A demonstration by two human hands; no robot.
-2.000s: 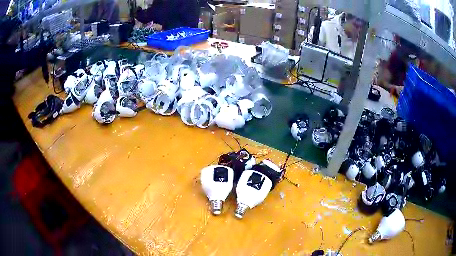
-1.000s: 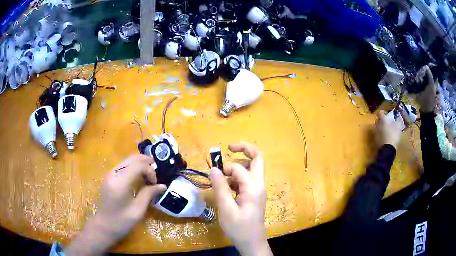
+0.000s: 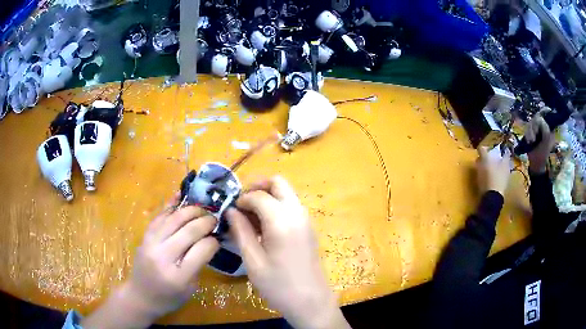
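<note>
A camera head [image 3: 215, 186], round with a pale and black face and thin wires, is held up over the bench in front of me. My left hand [image 3: 177, 247] grips its lower left side. My right hand [image 3: 273, 238] has its fingertips at the lower right side of the head, pinching something too small to make out. A bulb housing [image 3: 229, 262] with a black square patch lies below, mostly hidden by my hands. Reddish wires [image 3: 254, 151] stick out to the upper right of the head.
Two joined camera units [image 3: 92, 153] lie at the left. Another bulb housing [image 3: 311, 119] with long wires lies beyond my hands. Camera heads [image 3: 260, 83] crowd the back around a metal post [image 3: 188, 42]. A neighbour's hands [image 3: 495, 168] work at the right near a black box [image 3: 472, 96].
My right hand has moved left and closed in on the camera head. The head is turned and lifted, and its wires point more to the right. My hands now cover most of the bulb housing.
</note>
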